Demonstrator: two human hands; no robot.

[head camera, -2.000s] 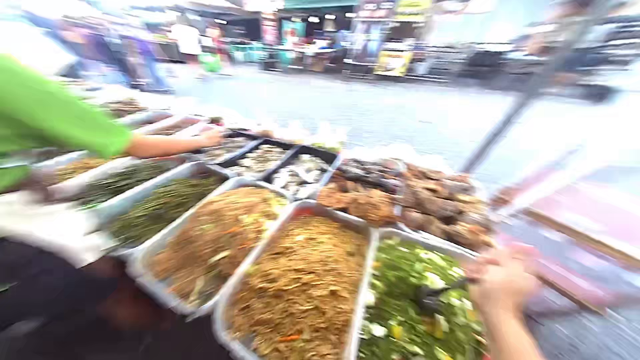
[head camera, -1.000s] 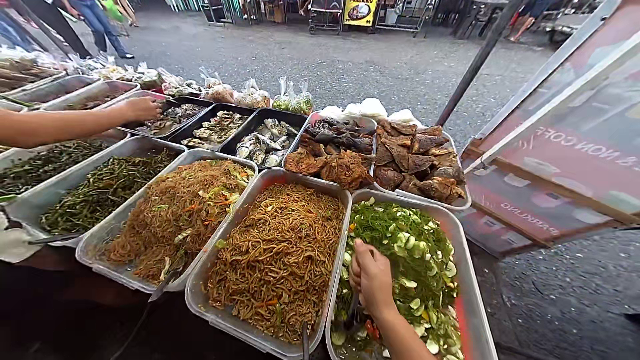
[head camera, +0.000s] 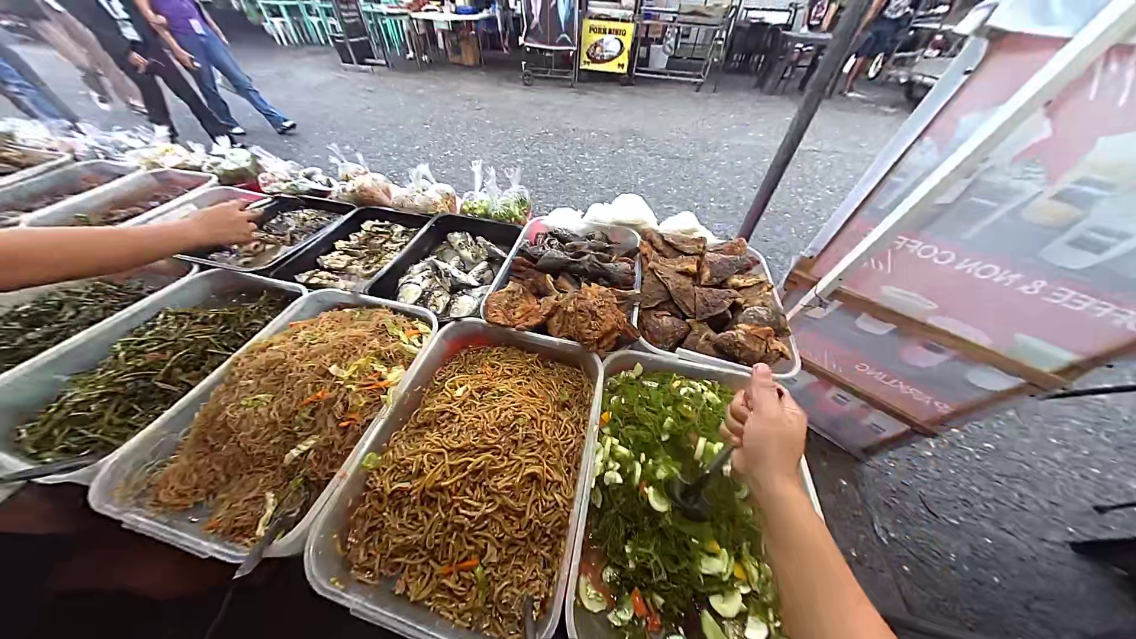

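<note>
My right hand is closed on the dark handle of a serving spoon, whose head rests in a green seaweed-like salad with pale sliced vegetables. The hand is over the right side of that clear plastic tray. To its left stands a tray of thick brown noodles, then one of thin noodles with carrot and cabbage. Fried brown fish pieces lie in a tray just beyond the salad. My left hand is not in view.
A co-worker's bare arm reaches in from the left, hand over a black fish tray. Tied plastic bags line the far edge. A dark pole and a framed banner stand right. People walk beyond.
My right hand has moved toward the right side of the salad tray, with the spoon. The co-worker's arm, green-sleeved in the earliest frame, still reaches in at left. The view has shifted.
</note>
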